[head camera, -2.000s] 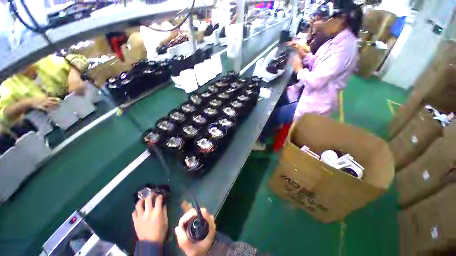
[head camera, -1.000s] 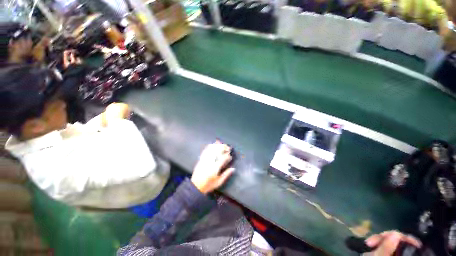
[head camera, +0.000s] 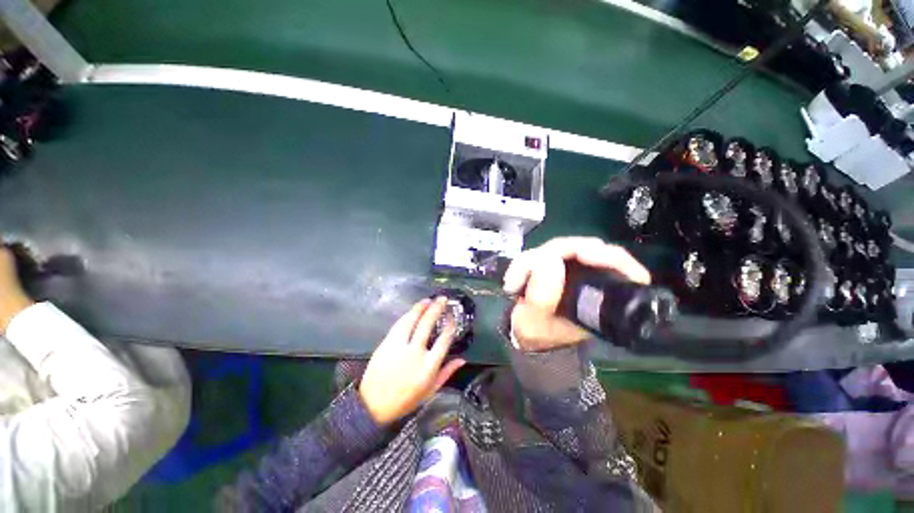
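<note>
My left hand (head camera: 404, 359) holds a round black housing (head camera: 456, 323) on the green bench mat near its front edge; the fingers lie over its silvery centre. My right hand (head camera: 561, 291) grips a thick black electric screwdriver (head camera: 613, 306) with a pale label, its rear end towards the right. The bit end is by the front of the white screw feeder (head camera: 491, 215), just above the housing; I cannot tell whether it touches a screw. The feeder has a dark round drum and a red switch at its rear corner.
Rows of black housings (head camera: 750, 276) stand on the bench at right, behind the looping black cable (head camera: 817, 250). A person in white sleeves (head camera: 60, 371) sits at left, a hand by a dark unit. A brown carton (head camera: 732, 456) is below at right. A white strip (head camera: 271, 83) runs behind.
The view has swung back from the left to the feeder. My left hand has brought a housing in front of the feeder. My right hand has raised the screwdriver beside it.
</note>
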